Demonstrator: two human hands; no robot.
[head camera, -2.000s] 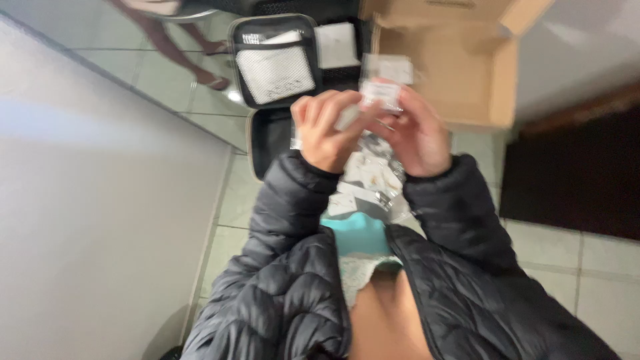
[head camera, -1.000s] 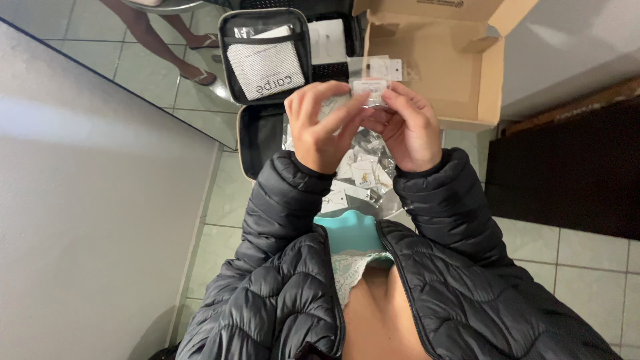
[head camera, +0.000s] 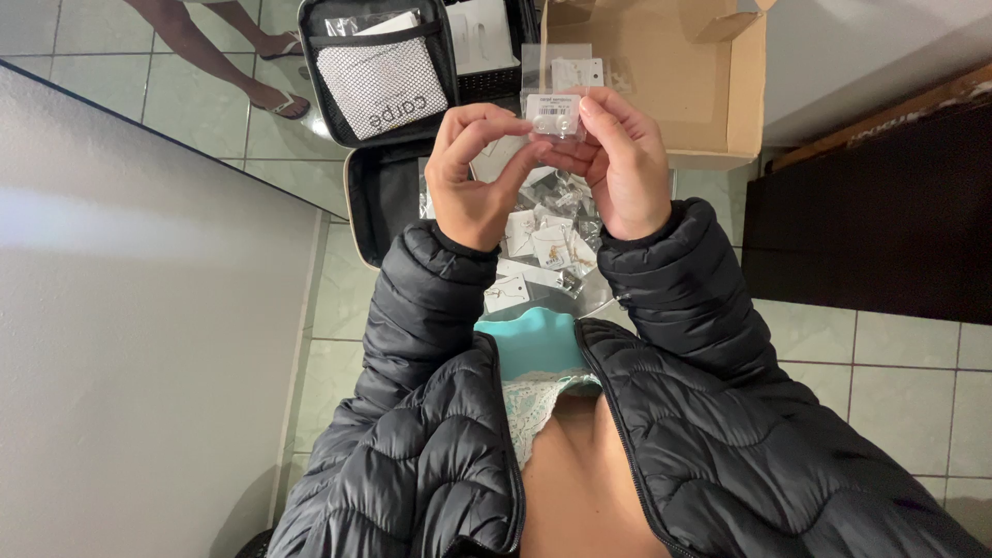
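A small clear plastic packet (head camera: 553, 116), with a printed label and what look like two round earrings, is pinched between my hands. My right hand (head camera: 626, 159) grips its right edge with thumb and fingers. At its lower left edge are the thumb and index fingertips of my left hand (head camera: 479, 170); whether they press on it is not certain. Below and behind my hands lie several jewelry cards in clear bags (head camera: 552, 242), some with necklaces. Another bagged card (head camera: 577, 74) shows just above the packet.
An open cardboard box (head camera: 744, 101) stands at the upper right. An open black zip case (head camera: 310, 70) with a mesh pocket lies at the upper left. A mirror at the left shows a person's legs (head camera: 225, 46) in sandals. A dark piece of furniture (head camera: 868, 225) stands at the right.
The packet stays between my hands throughout. My left hand's fingers have shifted from the packet's upper left to its lower left edge, and its label shows more plainly.
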